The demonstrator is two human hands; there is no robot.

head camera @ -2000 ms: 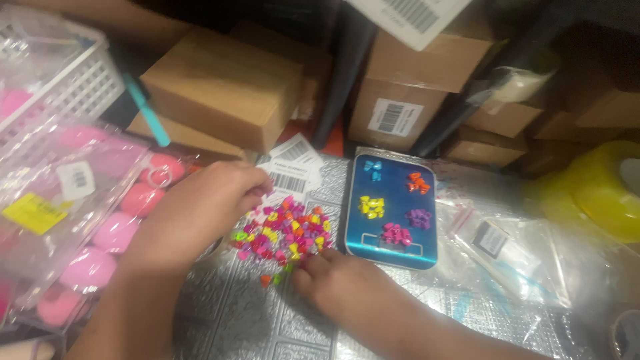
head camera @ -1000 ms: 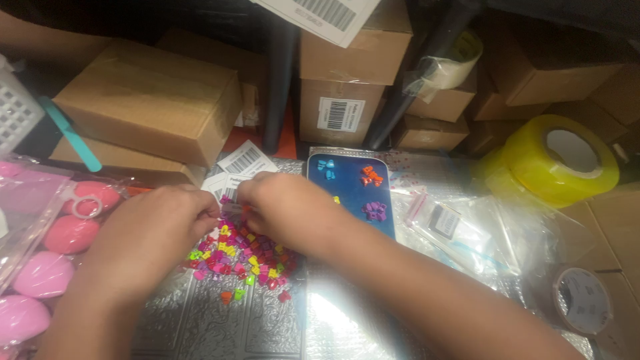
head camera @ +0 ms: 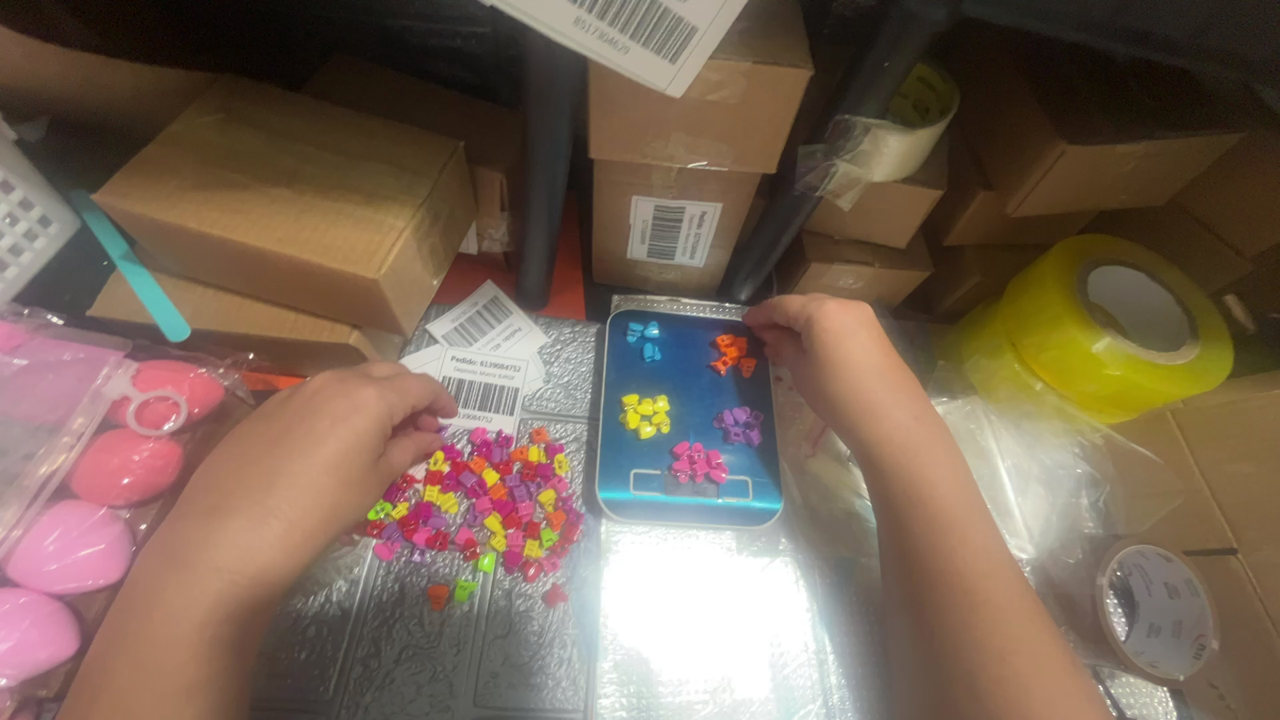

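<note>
Small plastic pieces (head camera: 490, 500) in pink, red, yellow, orange, purple and green lie in a mixed heap on the silver textured surface. My left hand (head camera: 350, 440) is at the heap's upper left edge, fingertips pinched together; whether a piece is between them cannot be told. To the right of the heap lies a blue metal tray (head camera: 685, 398). It bears separate clusters: blue (head camera: 645, 338), orange (head camera: 732, 354), yellow (head camera: 645, 415), purple (head camera: 738, 426) and pink (head camera: 698, 463). At the tray's upper right corner is my right hand (head camera: 815, 345), its fingertips beside the orange cluster and partly hidden.
Paper barcode labels (head camera: 485, 385) lie behind the heap. Cardboard boxes (head camera: 290, 190) stand at the back, with a teal stick (head camera: 135, 268) at the left. Packaged pink sponges (head camera: 70, 545) border the left side. Yellow tape rolls (head camera: 1100, 330) and clear plastic bags (head camera: 1010, 480) are at the right.
My right hand has moved from above the heap, beside my left hand, to the tray's upper right corner. The yellow and pink clusters, covered by my right arm a second ago, show again.
</note>
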